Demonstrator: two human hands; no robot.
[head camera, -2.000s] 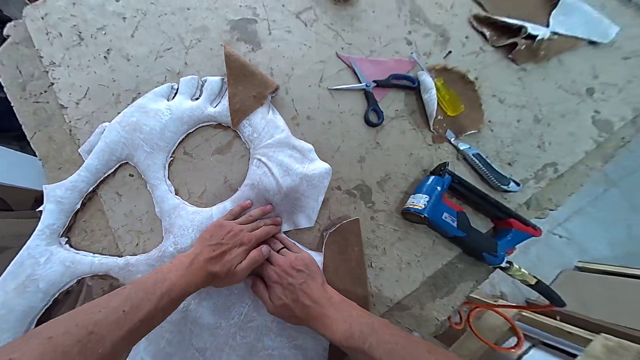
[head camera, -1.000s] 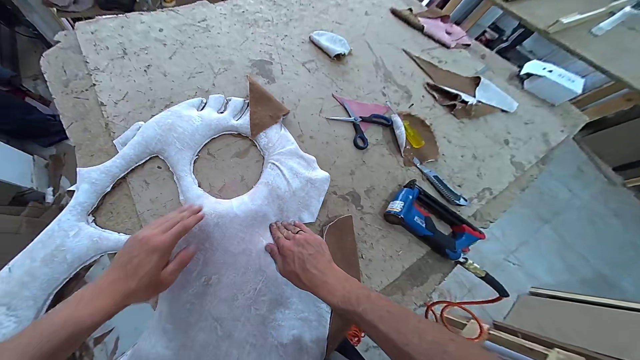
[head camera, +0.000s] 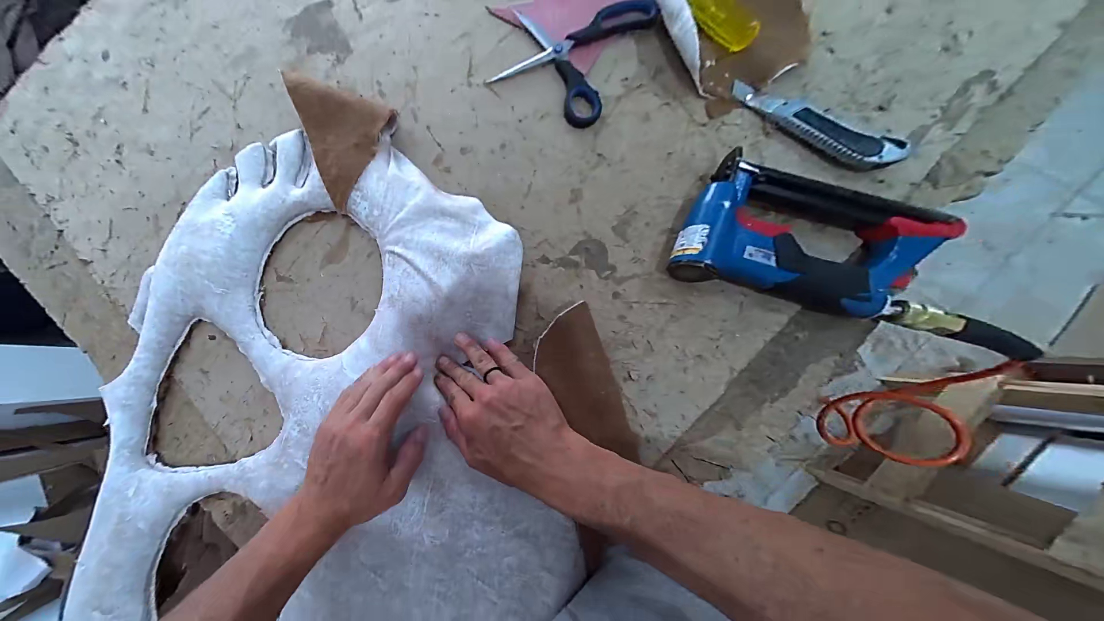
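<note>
A pale, suede-like sheet with large cut-out holes lies on the worktable. My left hand rests on its middle, below the round hole, with the fingers a little apart. Close to its right, my right hand, with a dark ring, presses flat on the same sheet, fingertips near its right edge. Neither hand grips anything. A brown triangular flap stands over the sheet's upper edge. Another brown piece shows just right of my right hand, partly behind my forearm.
Scissors, spread apart, lie on a pink scrap. Nearby are a yellow object, a snap-off utility knife and a blue pneumatic stapler with its hose. An orange coiled hose hangs by wooden frames at right.
My hands were together two seconds ago, farther apart one second ago, and are now close side by side on the sheet. The view has moved nearer the sheet.
</note>
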